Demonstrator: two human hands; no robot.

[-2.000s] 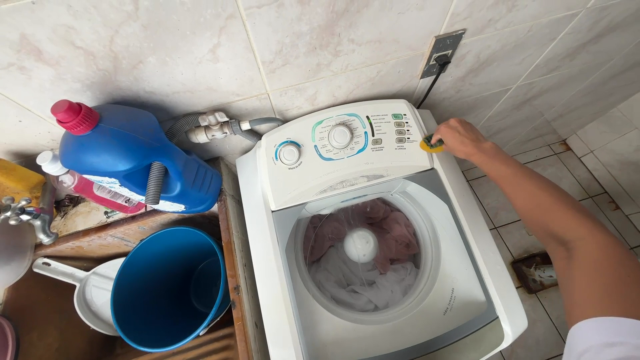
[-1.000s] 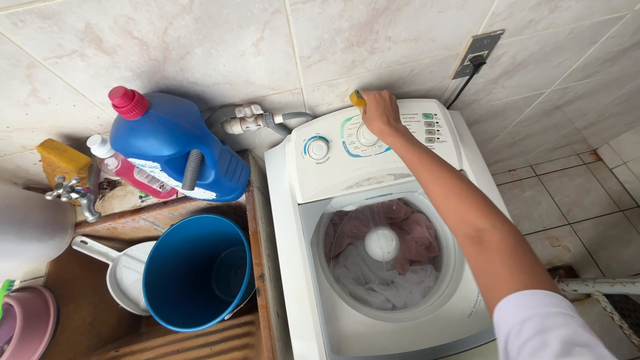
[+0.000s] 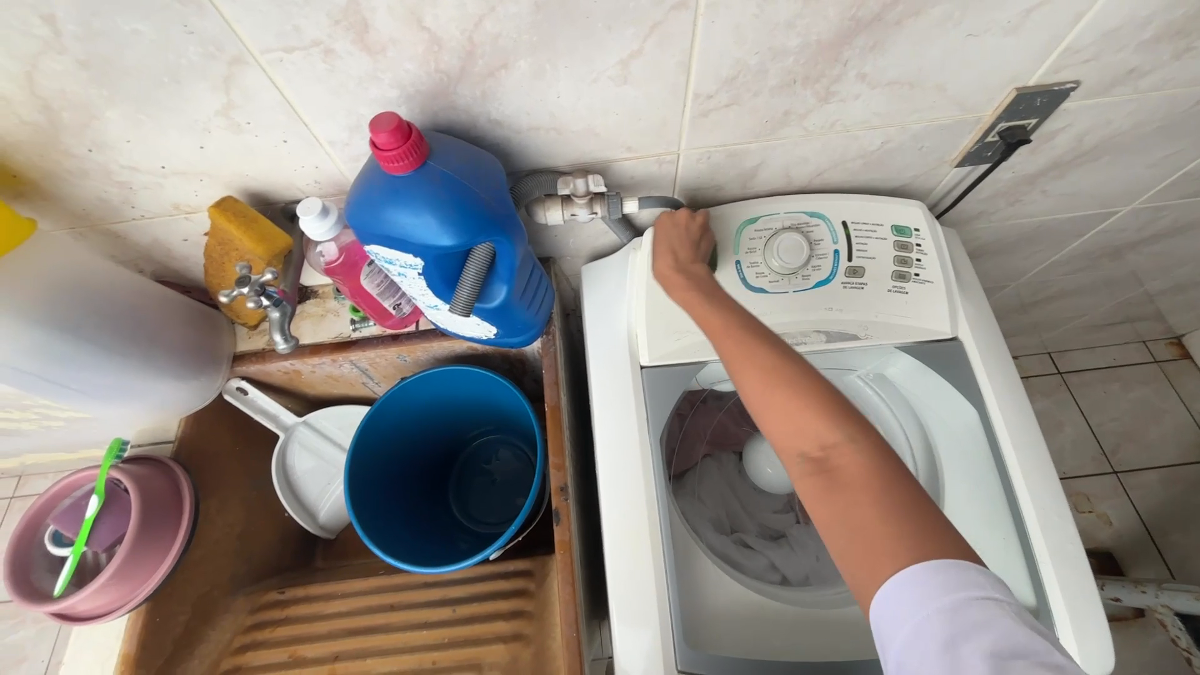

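Observation:
My right hand (image 3: 684,246) is closed around a sponge, pressed to the left end of the white washing machine's control panel (image 3: 881,319). Only a dark green edge of the sponge (image 3: 712,257) shows beside the fingers. Just right of the hand is the large program dial (image 3: 787,252); the small left knob is hidden by the hand. My forearm crosses the closed clear lid (image 3: 975,422), under which white and dusky pink laundry (image 3: 750,525) lies in the drum. My left hand is out of view.
Left of the machine, a brown sink (image 3: 375,628) holds a blue bucket (image 3: 445,469) and a white dustpan-like scoop (image 3: 314,459). A blue jug (image 3: 450,216), a pink liquid bottle (image 3: 366,272) and a metal tap (image 3: 267,300) stand behind. A power cord (image 3: 975,187) runs right.
My right hand has moved left along the control panel, from its right end, past the top edge behind the program dial, to its left end. The view has shifted left.

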